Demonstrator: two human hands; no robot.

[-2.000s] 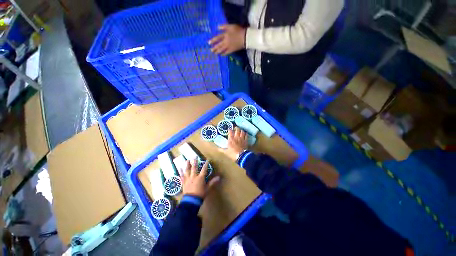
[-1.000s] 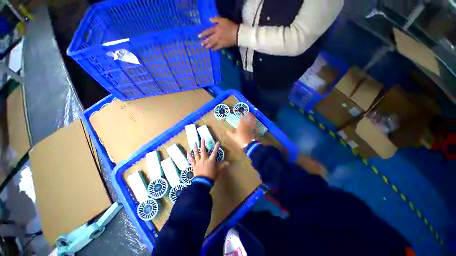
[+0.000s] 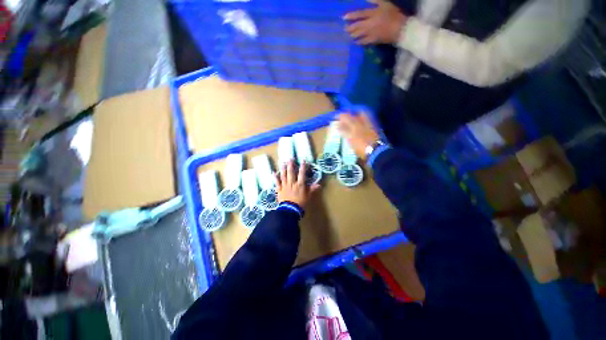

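Observation:
Pale mint mini fans (image 3: pixel 230 199) lie side by side on a brown cardboard pad (image 3: pixel 345 212) in a blue crate (image 3: pixel 194 219). Their round grilled heads point towards me and their handles away. My left hand (image 3: pixel 296 186) lies spread over the fans in the middle of the row, hiding parts of them. My right hand (image 3: pixel 359 134) is at the crate's far right, with its fingers around the handle ends of two fans, whose heads (image 3: pixel 349 174) show below it. The right hand is blurred and hides part of those handles.
Another crate with a cardboard pad (image 3: pixel 246 109) adjoins beyond. A person's hand (image 3: pixel 375 23) holds a tall blue crate (image 3: pixel 286 46) above it. At left are a cardboard sheet (image 3: pixel 129 153) and mint fans (image 3: pixel 136 219) on the silver-grey bench (image 3: pixel 149 279). Open cartons (image 3: pixel 541 166) stand at right.
The two far-right fans, earlier heads away from me, now have their heads towards me, under my right hand. My left hand stays on the row. The view has turned and shifted.

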